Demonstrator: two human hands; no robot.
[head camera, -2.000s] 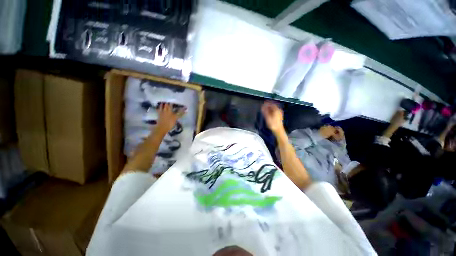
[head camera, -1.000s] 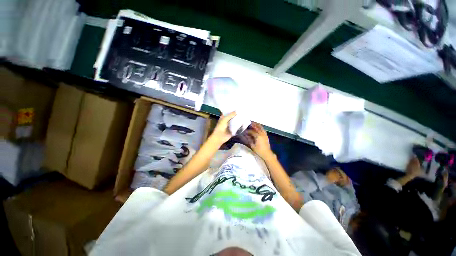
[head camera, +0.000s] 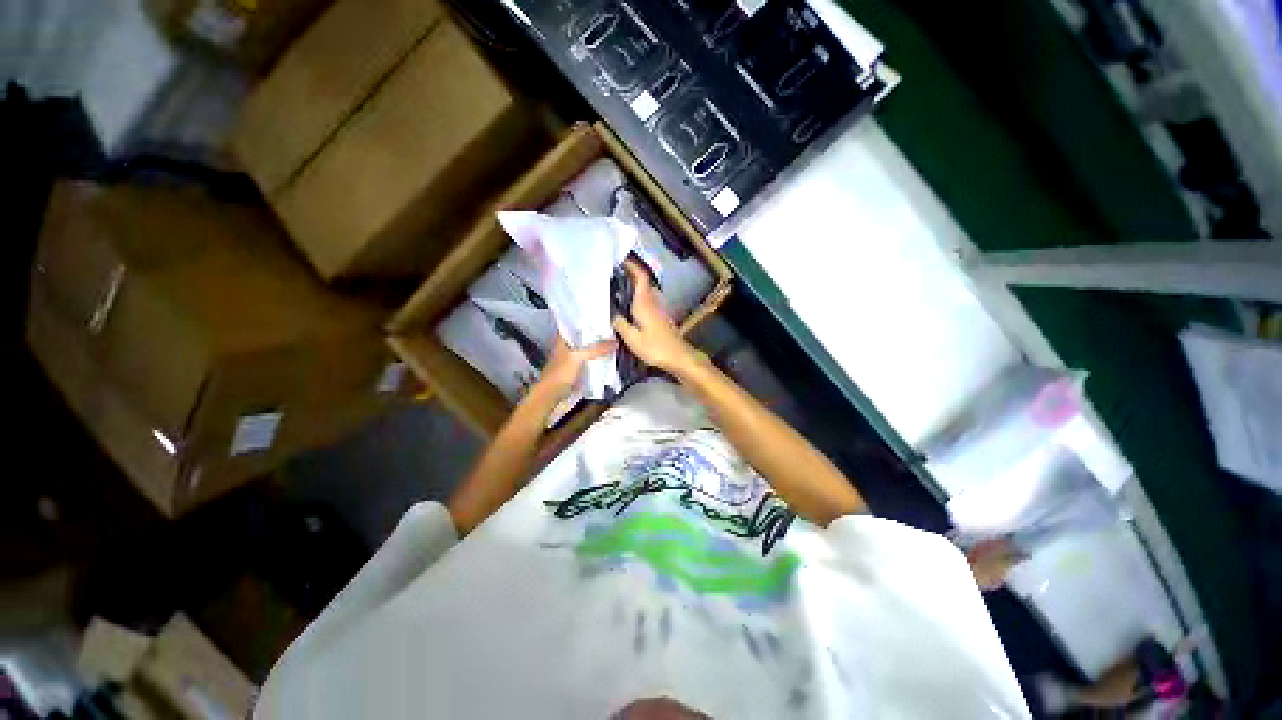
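Note:
A bagged hair dryer (head camera: 574, 267) in a whitish sleeve is held over the open shipping carton (head camera: 489, 256), a faint pink end showing through the bag. My left hand (head camera: 567, 369) grips its lower end. My right hand (head camera: 650, 331) is closed around its dark cord at the right side of the bag. Inside the carton lie bagged units (head camera: 485, 345) in rows with dark cords; my hands and the held unit hide part of them.
Closed cartons (head camera: 387, 134) stand left of the open one, with another (head camera: 211, 338) nearer. Printed black sheets (head camera: 703, 85) lie on the bench (head camera: 872, 267) beyond it. More bagged units (head camera: 1019, 422) and another person's hand (head camera: 993, 563) are at right. A paper form (head camera: 1237, 401) shows at far right.
The view has turned toward the carton. My hands have moved left from the bench edge with the bagged unit, which is now over the open carton.

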